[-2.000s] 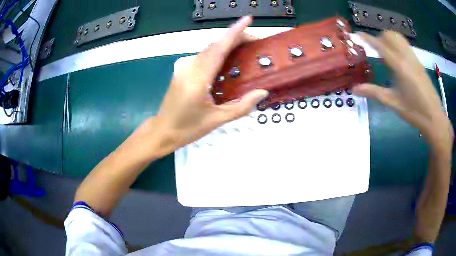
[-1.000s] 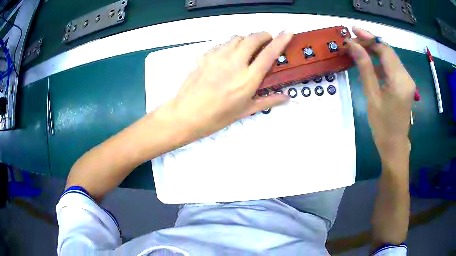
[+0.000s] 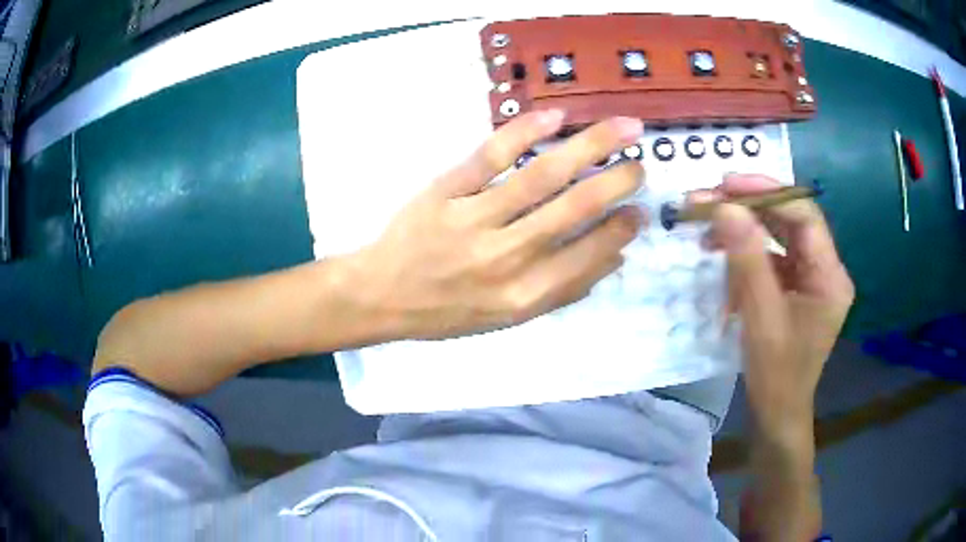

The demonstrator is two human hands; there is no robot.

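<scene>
The red-brown fixture (image 3: 646, 91) lies across the back of the white blister tray (image 3: 424, 386). Three of its nests show pale round centres; the rightmost looks darker and brownish. Below it, a row of small dark-ringed round components (image 3: 694, 147) sits in the tray. My left hand (image 3: 508, 238) is palm down over the tray, fingers spread, holding nothing visible and covering part of the rows. My right hand (image 3: 784, 254) grips a thin brownish pick-up stick (image 3: 747, 201), slightly blurred. A small dark round part is at the stick's left tip; whether it is lifted is unclear.
Tweezers (image 3: 78, 201) lie left of the tray. To the right are a thin pale stick (image 3: 902, 180), a small red cap (image 3: 914, 159) and a white marker pen with a red end (image 3: 948, 138). A white strip (image 3: 201, 85) runs behind the tray on the green bench.
The red-brown fixture has been let go and now lies at the tray's back. My left hand has moved onto the tray. My right hand now holds the stick over the tray.
</scene>
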